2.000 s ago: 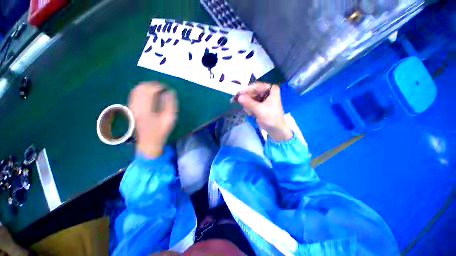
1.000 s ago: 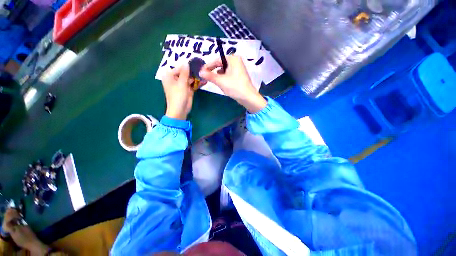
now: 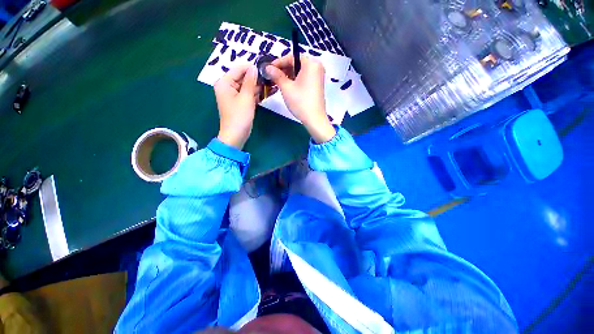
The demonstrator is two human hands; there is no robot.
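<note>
A small round dark unit (image 3: 264,68) with a shiny rim and a gold part below it is held between both hands, above white backing sheets (image 3: 339,94) that carry black crescent pads. My left hand (image 3: 236,101) grips its left side with fingertips. My right hand (image 3: 303,88) has its thumb and fingers on the unit's right side. The thin black tweezers (image 3: 296,52) stick up from my right hand. The fingers hide part of the unit.
A white sticker roll (image 3: 158,154) lies left of my left hand. A dark die-cut sheet (image 3: 315,27) is behind. Stacked blister trays (image 3: 417,72) stand right, a blue stool (image 3: 533,145) beyond. A white strip (image 3: 53,218) and a pile of units (image 3: 12,207) lie left. A person's yellow sleeve shows lower left.
Both hands came together over the white sheets, where a dark unit lay two seconds ago. Since one second ago they hold the unit in nearly the same place, while the camera view has shifted.
</note>
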